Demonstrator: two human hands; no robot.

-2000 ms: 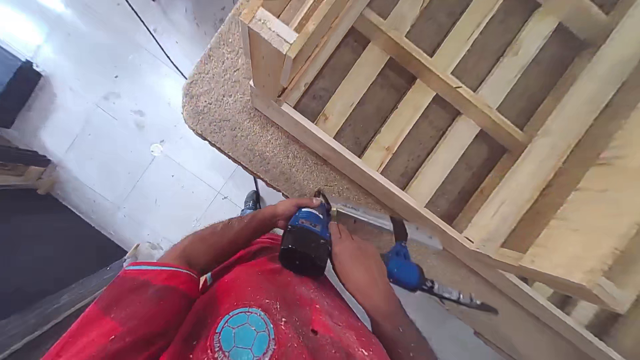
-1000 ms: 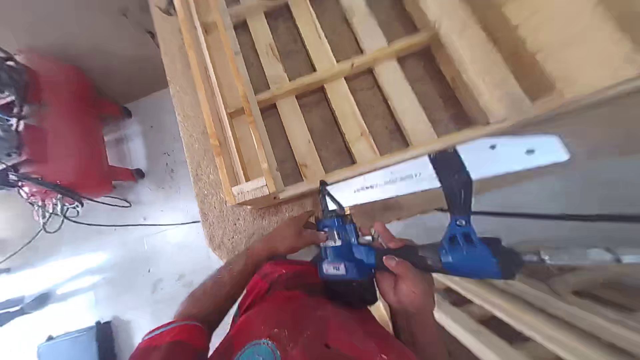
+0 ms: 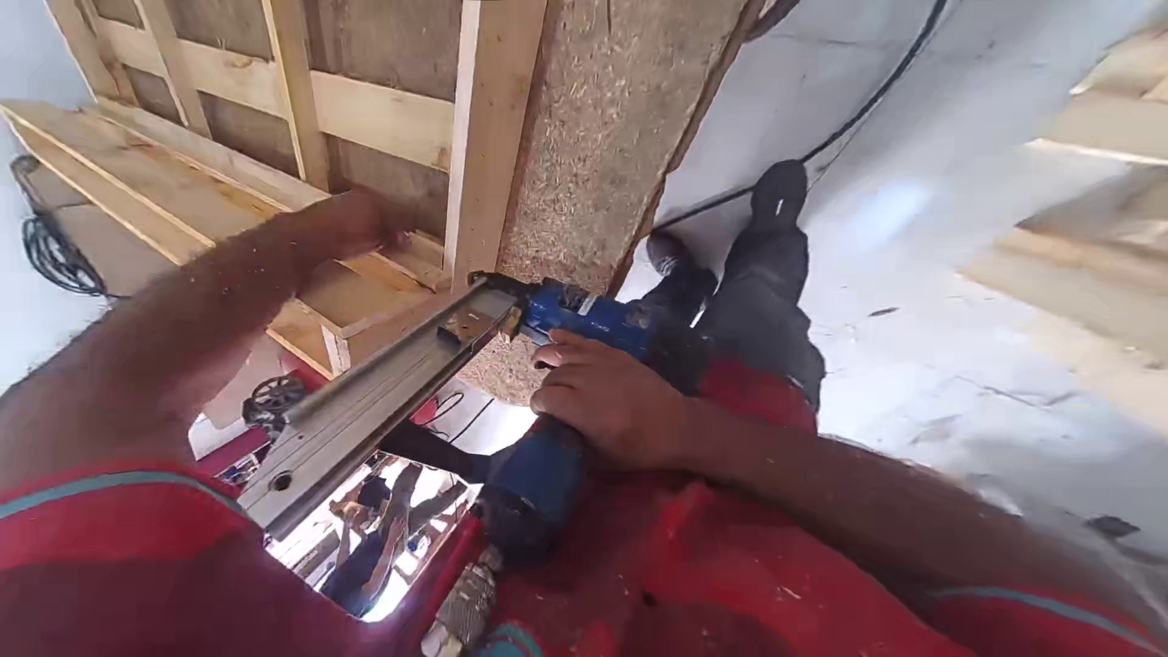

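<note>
A blue pneumatic nailer (image 3: 584, 319) with a long metal magazine (image 3: 383, 411) lies across the front of my body. My right hand (image 3: 607, 397) is closed around its handle, below the head. The nose is close to the end of an upright wooden board (image 3: 493, 137) of a slatted wooden frame (image 3: 383, 119). My left hand (image 3: 370, 219) reaches over the magazine to the lower corner of the frame, against the slats; its fingers are blurred and partly hidden. A metal air coupling (image 3: 465, 602) hangs at the nailer's rear end.
The frame rests on a chipboard panel (image 3: 602, 155). A dark hose or cable (image 3: 876, 100) runs over the pale floor near my shoes. Blurred wooden pieces (image 3: 1086, 246) are at the right. Coiled black cable (image 3: 55, 251) is at the far left. A person (image 3: 374, 547) is visible in the background.
My left hand has left the nailer and is now at the frame's corner. The nailer has turned, its magazine now pointing to the lower left. The view has swung strongly.
</note>
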